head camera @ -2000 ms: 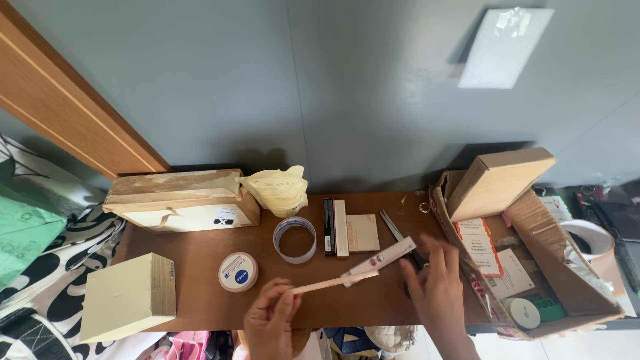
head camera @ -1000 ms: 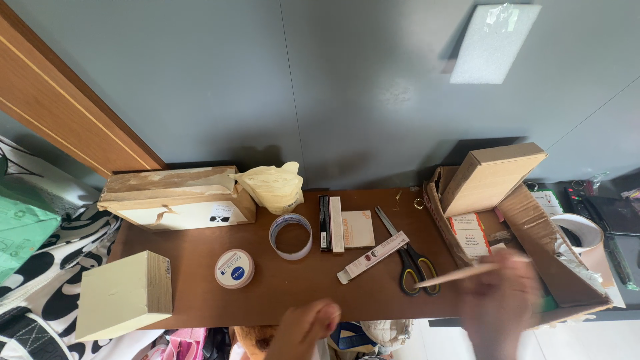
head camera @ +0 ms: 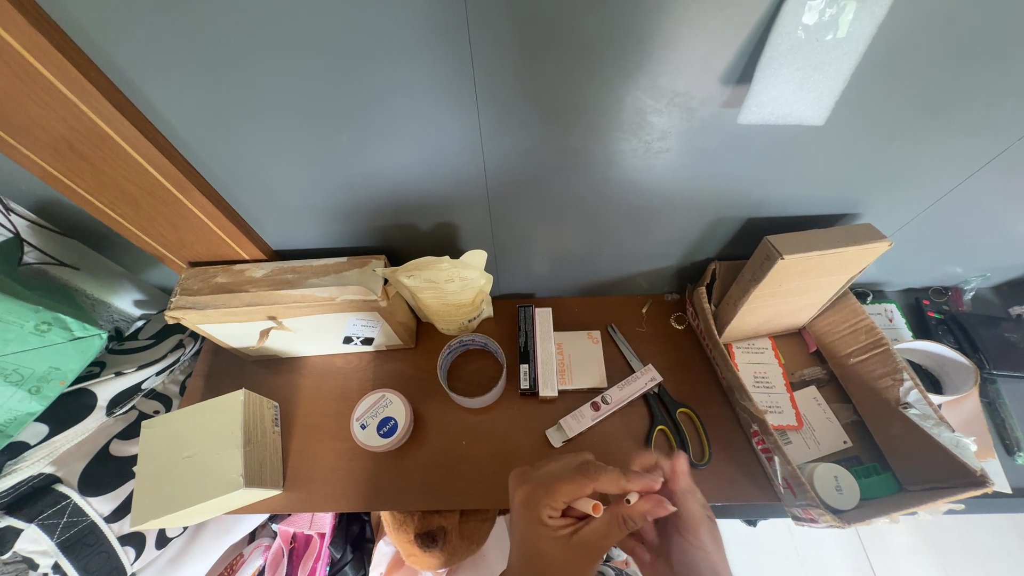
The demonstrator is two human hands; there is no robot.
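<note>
Both hands meet at the table's front edge. My left hand (head camera: 580, 508) is closed around a pale pink cosmetic tube (head camera: 590, 507). Fingertips of my right hand (head camera: 676, 512) touch a second small pinkish piece (head camera: 631, 498) between the hands; which hand grips it is unclear. Just beyond lies a slim pink SHEGLAM carton (head camera: 606, 406) with its near end flap raised, partly over black-and-yellow scissors (head camera: 676, 416). Behind it are a square SHEGLAM box (head camera: 582, 360), a narrow pink box (head camera: 546, 353) and a black box (head camera: 526, 350).
A tape roll (head camera: 472, 370), a round NIVEA jar (head camera: 382, 420) and a cream block-shaped box (head camera: 208, 456) sit left. Behind them are a worn carton (head camera: 288, 308) and a crumpled pouch (head camera: 444, 292). An open cardboard box (head camera: 736, 412) holding cards stands right.
The slim carton, near my hands two seconds ago, now lies across the scissors. My right hand has come back from the cardboard box on the right to meet my left hand.
</note>
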